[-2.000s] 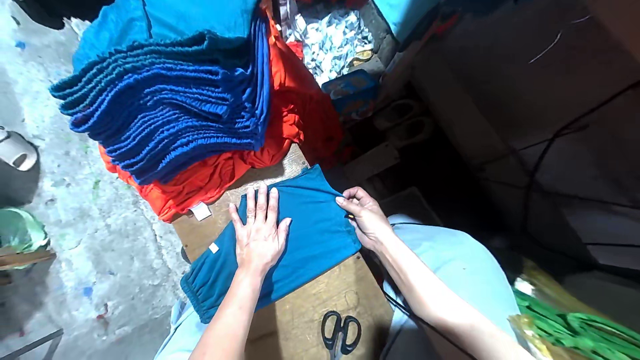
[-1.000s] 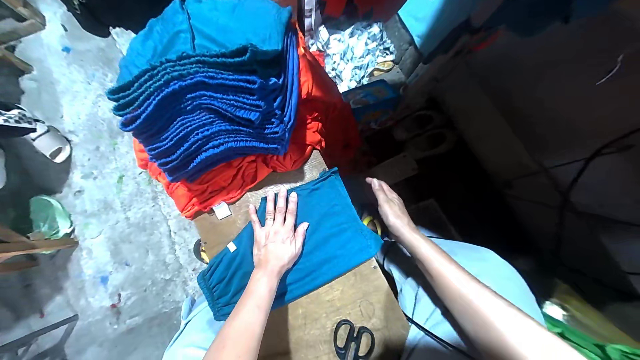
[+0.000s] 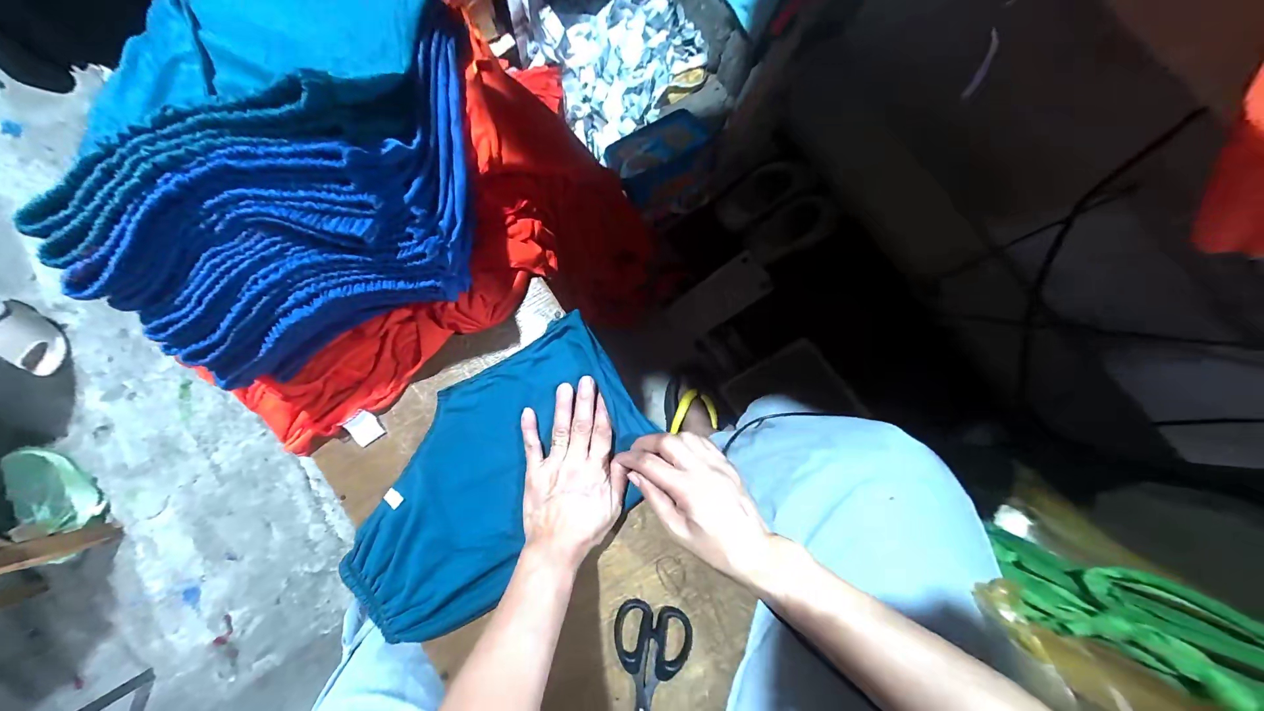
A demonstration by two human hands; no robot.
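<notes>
A teal garment (image 3: 464,494) with a gathered elastic edge and a small white tag lies flat on a wooden board (image 3: 691,573). My left hand (image 3: 573,484) rests flat on it, fingers spread. At the garment's right edge, my right hand (image 3: 696,494) has its thumb and fingers pinched on the cloth, close beside the left hand. Black-handled scissors (image 3: 653,642) lie on the board below the hands, their blades cut off by the frame. Up and to the left, a stack of folded blue and teal garments (image 3: 296,237) sits on red cloth (image 3: 395,370).
My knees in light blue trousers (image 3: 869,494) flank the board. Green cloth (image 3: 1136,602) in clear plastic lies at the right. Fabric scraps (image 3: 632,59) and a blue container (image 3: 657,148) are beyond the red cloth. A slipper (image 3: 32,339) lies on the concrete floor.
My right hand was off the cloth one second ago and is now back at its right edge, beside the left hand. The left hand stays flat on the garment.
</notes>
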